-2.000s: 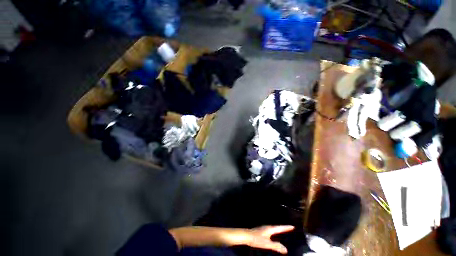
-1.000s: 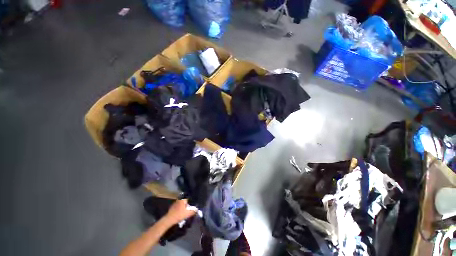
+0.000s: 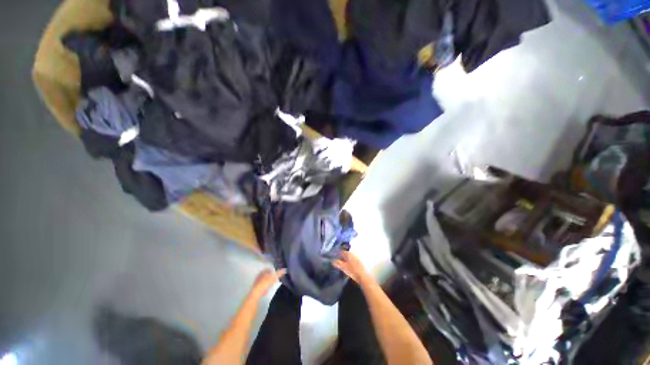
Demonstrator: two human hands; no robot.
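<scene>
A dark grey-blue cloth bundle (image 3: pixel 310 249) hangs over the near edge of a cardboard box (image 3: pixel 214 219), with a small bright blue patch on its right. My left hand (image 3: pixel 268 279) is at the bundle's lower left edge. My right hand (image 3: pixel 348 265) is at its right side, fingertips against the cloth. Both hands are small and slightly blurred, and their grip is not clear. A heap of white and grey fabric strips (image 3: pixel 310 169) lies just above the bundle.
Black garment pieces (image 3: pixel 221 85) with white ties fill the box, beside navy cloth (image 3: pixel 385 96). White fabric scraps (image 3: pixel 570 285) heap up at lower right. A blue basket (image 3: pixel 618 8) shows at the top right corner. My legs are below the bundle.
My view has moved closer over the box. My left hand has left the black piece with the white tie and is at the grey-blue bundle; my right hand has come into view there.
</scene>
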